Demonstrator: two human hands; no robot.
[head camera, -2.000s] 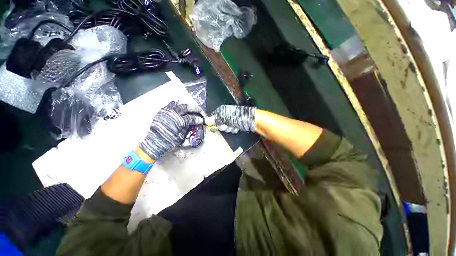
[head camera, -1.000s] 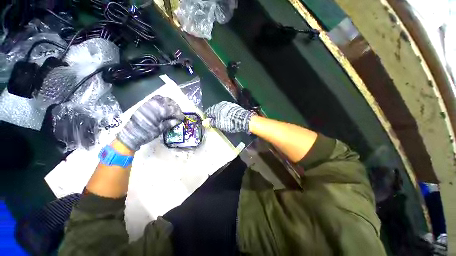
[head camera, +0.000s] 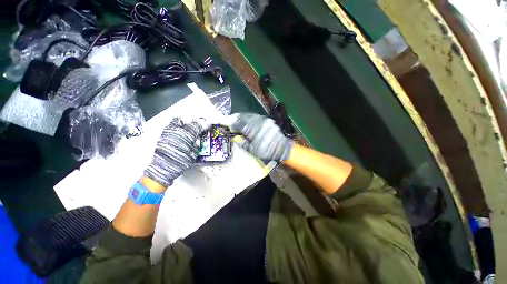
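A black device housing (head camera: 215, 145) with its open side up shows a circuit board and coloured wires. It lies on the white work sheet (head camera: 189, 191). My left hand (head camera: 175, 150), in a grey-white knitted glove, holds the housing's left edge. My right hand (head camera: 262, 136), gloved alike and slightly blurred, is at the housing's right side. A thin yellowish thing shows by its fingers; whether the hand grips it is unclear.
Bubble-wrapped black units (head camera: 39, 77) and bundled power cords (head camera: 158, 75) are piled upper left. A ribbed black stack (head camera: 64, 236) and a blue bin (head camera: 14, 244) are lower left. A green conveyor (head camera: 333, 83) with a black cord runs along the right. A clear bag (head camera: 229, 16) is at top.
The housing was mostly hidden by my left hand, then came into view with its open side up. My left hand has shifted down along its left edge. My right hand has tilted beside it.
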